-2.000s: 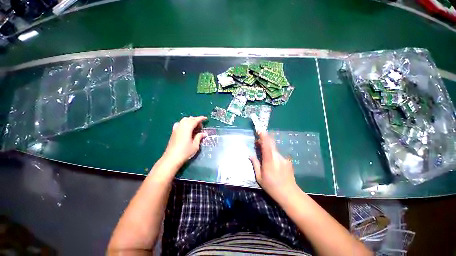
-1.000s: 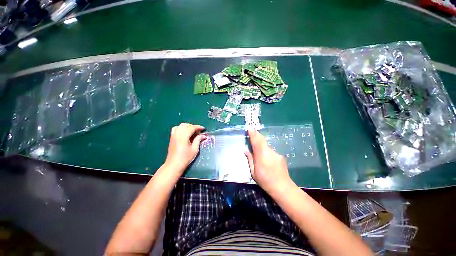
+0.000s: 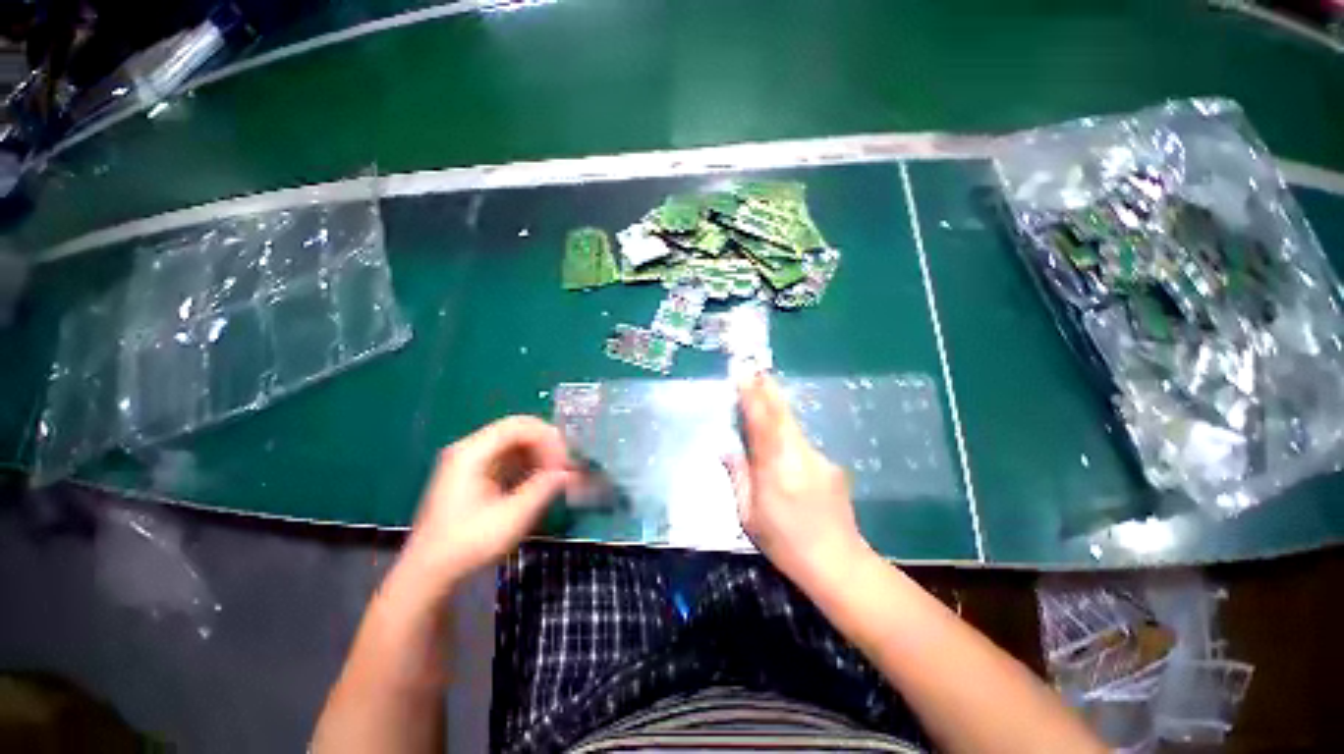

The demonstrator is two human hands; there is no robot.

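A clear adhesive sheet (image 3: 870, 435) with rows of small marks lies before me, with white glare at its middle. My left hand (image 3: 494, 486) is over its left edge, thumb and index finger pinched at a small, dark, blurred piece (image 3: 591, 488). My right hand (image 3: 796, 486) is over the middle of the sheet. A pale, narrow strip (image 3: 750, 342) sticks up past its index fingertip; the grip on it is partly hidden. Just beyond lie a few loose circuit boards (image 3: 640, 348) and a heap of green boards (image 3: 737, 236).
An empty clear blister tray (image 3: 236, 317) lies at the left. A crumpled clear plastic bag (image 3: 1209, 442) with many small boards lies at the right. A pale line (image 3: 560, 173) crosses the green bench top behind the heap. Pale strips (image 3: 1098, 641) are below the bench edge at right.
My left hand has moved left and toward me, off the sheet's upper left part, and a small dark piece now shows at its fingertips. My right hand stays almost in place.
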